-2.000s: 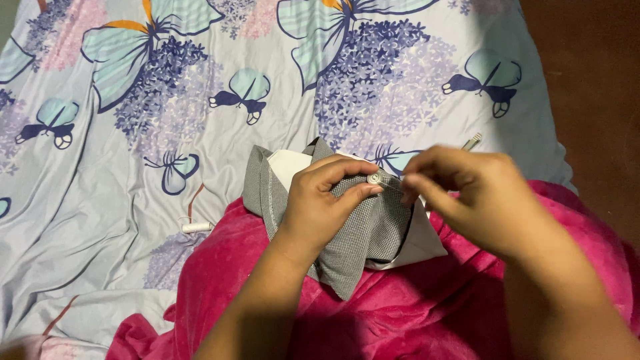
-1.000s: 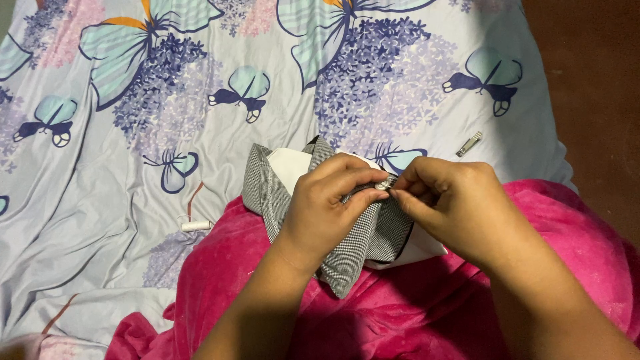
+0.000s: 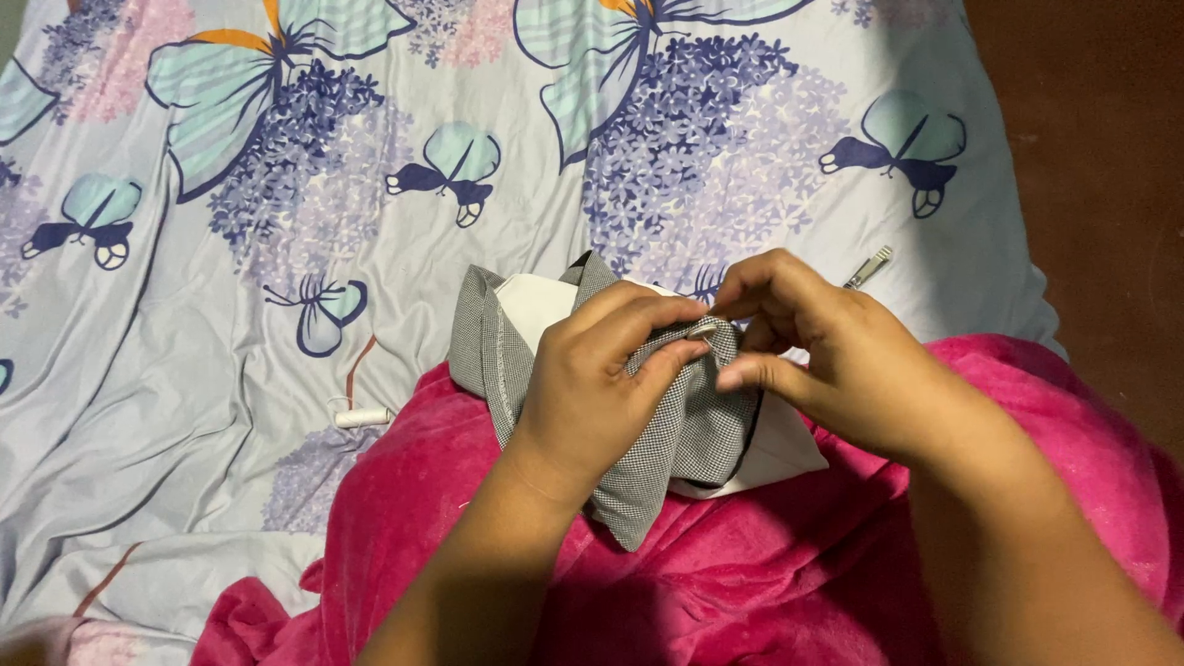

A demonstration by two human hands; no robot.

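Observation:
A grey checked garment [image 3: 638,462] with white lining lies bunched over my lap. My left hand [image 3: 610,370] pinches its folded edge, with a light round button [image 3: 702,329] between or just beside the thumb and forefinger. My right hand [image 3: 786,342] is right beside the button, its forefinger at the cloth's edge and its thumb apart below. Whether it holds a needle or thread cannot be seen clearly.
A spool of white thread [image 3: 363,418] lies on the butterfly-print bedsheet [image 3: 499,250] at left. Metal nail clippers [image 3: 869,268] rest beyond my right hand. A pink plush blanket [image 3: 832,555] covers my lap. The bed's edge runs along the right, above a brown floor.
Two seconds ago my right hand was farther from the button; it came in to meet my left fingers, and now its thumb has parted from the button. My left hand keeps its pinch on the cloth.

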